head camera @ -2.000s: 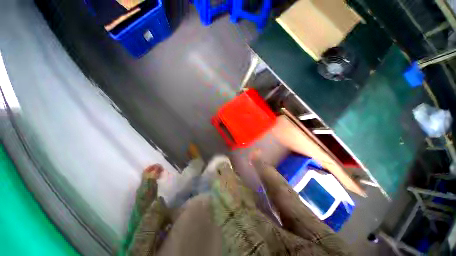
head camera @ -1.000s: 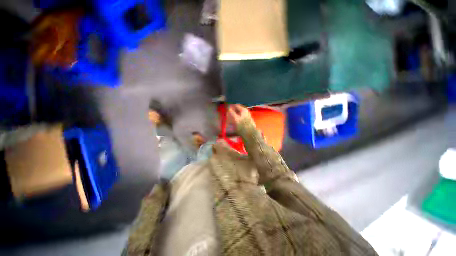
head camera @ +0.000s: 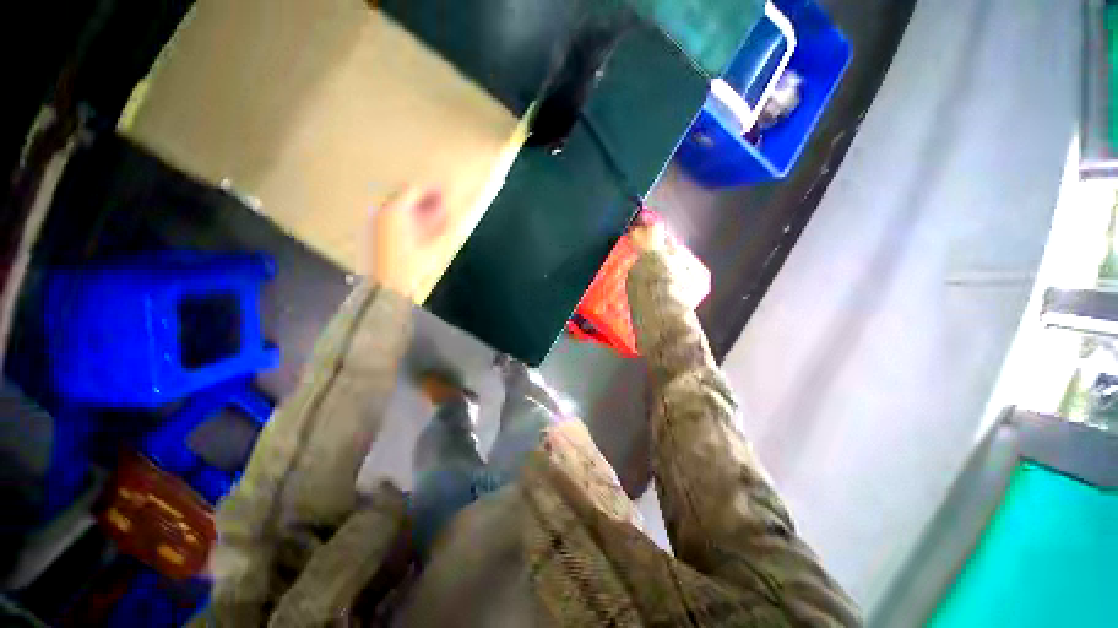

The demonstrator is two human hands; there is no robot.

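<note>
The cream board [head camera: 325, 123] lies on the dark green bench top [head camera: 521, 264]. My left hand [head camera: 399, 239] is over the board's near edge, blurred; its fingers are hard to make out. A black fan [head camera: 574, 80], blurred, stands beside the board. A thin black cord [head camera: 609, 150] runs from it across the green top to the bench edge. My right hand [head camera: 650, 229] is at that edge, above the red-orange stool [head camera: 609, 301], with its fingers closed at the cord's end.
A blue crate [head camera: 803, 129] with a white-framed item [head camera: 766, 68] stands on the floor past the bench. A blue stool [head camera: 110, 325] is at the left, with a brown patterned seat cover [head camera: 153, 515] below it. A pale wall [head camera: 907, 233] runs along the right.
The view has turned and come closer to the bench. My left hand has come into view over the board. My right hand is still by the bench edge, above the red-orange stool.
</note>
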